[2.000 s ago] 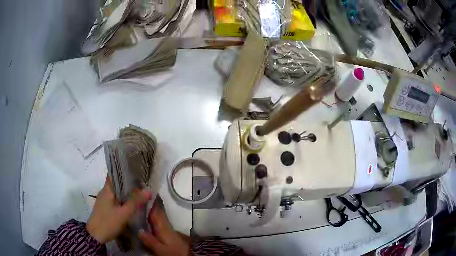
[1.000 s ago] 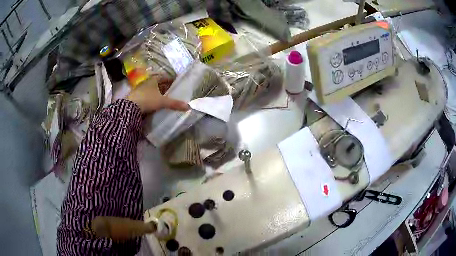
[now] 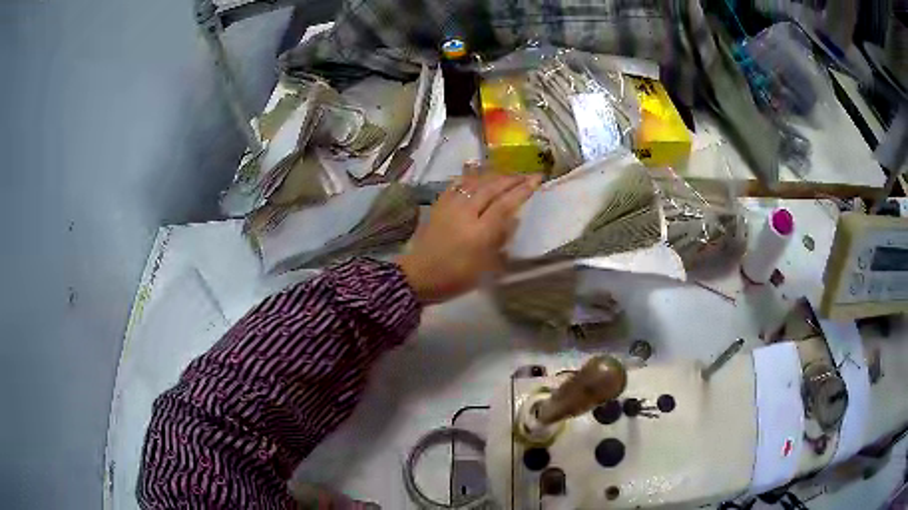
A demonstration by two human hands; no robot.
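Note:
My left hand (image 3: 468, 231) is stretched out, palm down, at the left edge of a khaki bundle with white layers (image 3: 609, 211). Its fingertips touch or lie just beside that edge. The bundle rests at the back of the table, partly on a darker khaki stack (image 3: 538, 299). Another fanned khaki stack with white layers (image 3: 373, 224) lies left of my left hand. Only a sliver of my right hand (image 3: 334, 499) shows at the bottom edge; what it does is hidden.
The cream sewing machine head (image 3: 647, 438) with a wooden rod is at lower right, beside a tape roll (image 3: 413, 476). Behind are a clear-wrapped bundle (image 3: 572, 100), yellow-and-red boxes (image 3: 513, 129), a thread cone (image 3: 769, 244) and more khaki stacks (image 3: 299, 149). A control panel (image 3: 871, 264) is at right.
The khaki bundle from both hands two seconds ago appears to be at the back now. My left hand has moved there from the front left. The view has turned leftward since one second ago.

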